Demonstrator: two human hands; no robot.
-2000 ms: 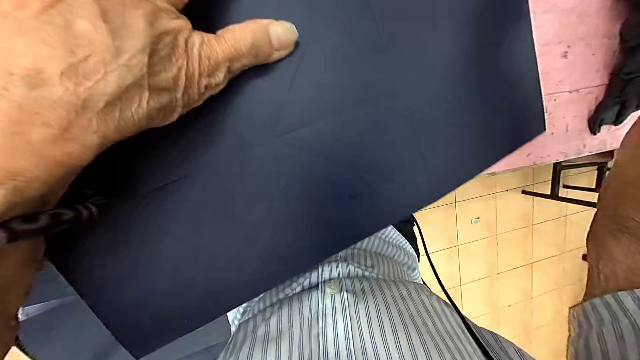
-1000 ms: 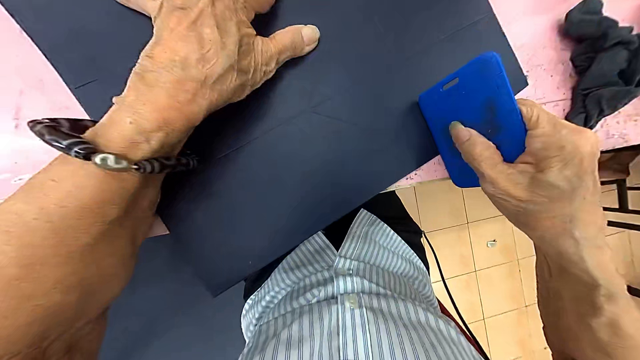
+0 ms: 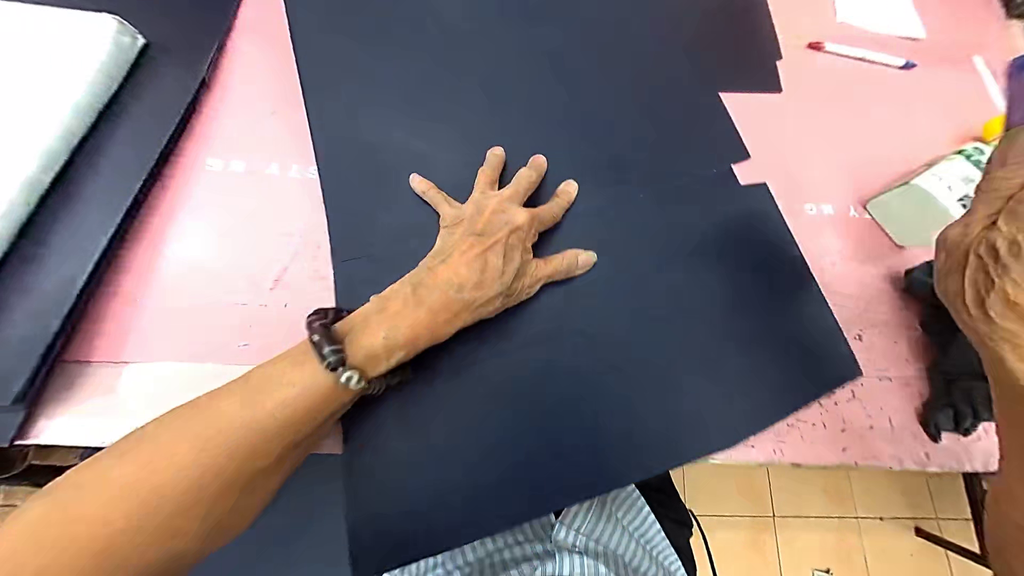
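My left hand [image 3: 496, 240] lies flat, fingers spread, on a large dark navy sheet [image 3: 624, 336] with notches cut in its right edge. A bead bracelet [image 3: 328, 344] is around the left wrist. My right hand [image 3: 988, 264] is at the far right edge, partly out of view, with its fingers hidden. Just above it, a purple-blue thing [image 3: 1015, 92] shows at the frame's edge; whether the hand holds it cannot be told. A grey-and-white flat item [image 3: 920, 200] with print on it lies beside that hand, near a small yellow thing [image 3: 994, 128].
The pink tabletop [image 3: 272, 240] carries a marker pen [image 3: 862, 55], white paper [image 3: 880, 16] and a crumpled black cloth or glove [image 3: 952, 360]. At left, a folded white sheet [image 3: 56, 104] rests on more navy material [image 3: 152, 96]. Floor tiles [image 3: 728, 488] show beyond the front edge.
The right hand, holding a flat blue block over the sheet's right corner one second ago, is now off to the right. The left hand stays pressed on the navy sheet. The view has shifted widely.
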